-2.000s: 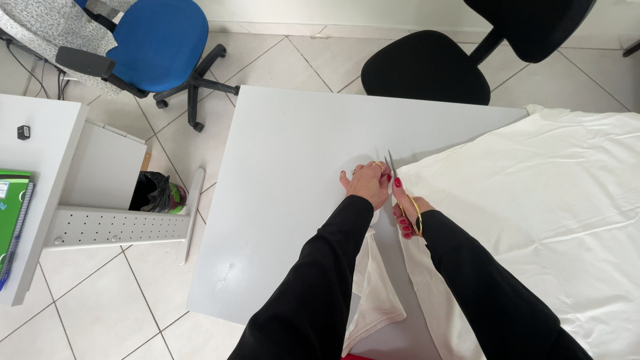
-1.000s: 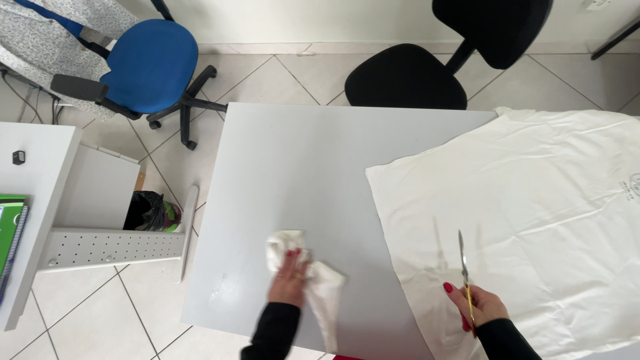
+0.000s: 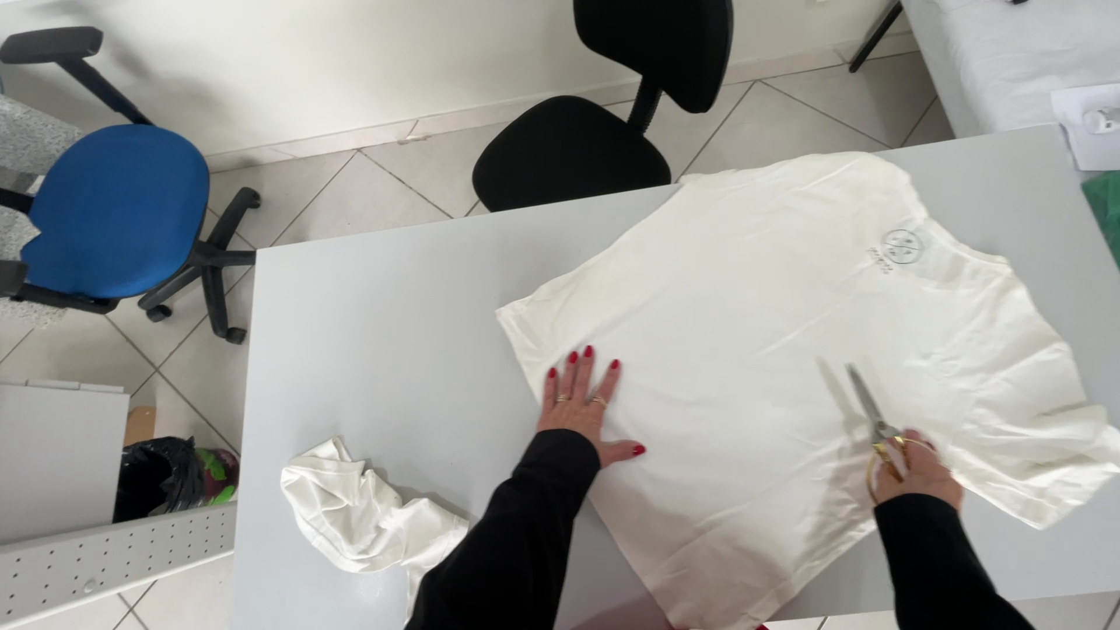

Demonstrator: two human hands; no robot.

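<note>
A cream fabric T-shirt (image 3: 735,350) lies spread across the grey table (image 3: 376,324), with a dark printed mark near its neckline. Flat on the shirt's left edge rests my left hand (image 3: 582,407), fingers spread and holding nothing. My right hand (image 3: 914,468) grips gold-handled scissors (image 3: 866,394) above the right part of the shirt, blades pointing away from me. A crumpled strip of the same cream fabric (image 3: 350,507) lies on the table to the left, partly behind my left sleeve.
Beyond the table's far edge stands a black chair (image 3: 569,157). A blue office chair (image 3: 118,210) is at the far left, above a bin with a black bag (image 3: 157,477). A white-covered surface (image 3: 1006,61) with paper stands at the back right.
My left hand has let go of the fabric strip and moved right onto the shirt. Earlier both hands were together at the cloth's edge with the scissors. The view has shifted right.
</note>
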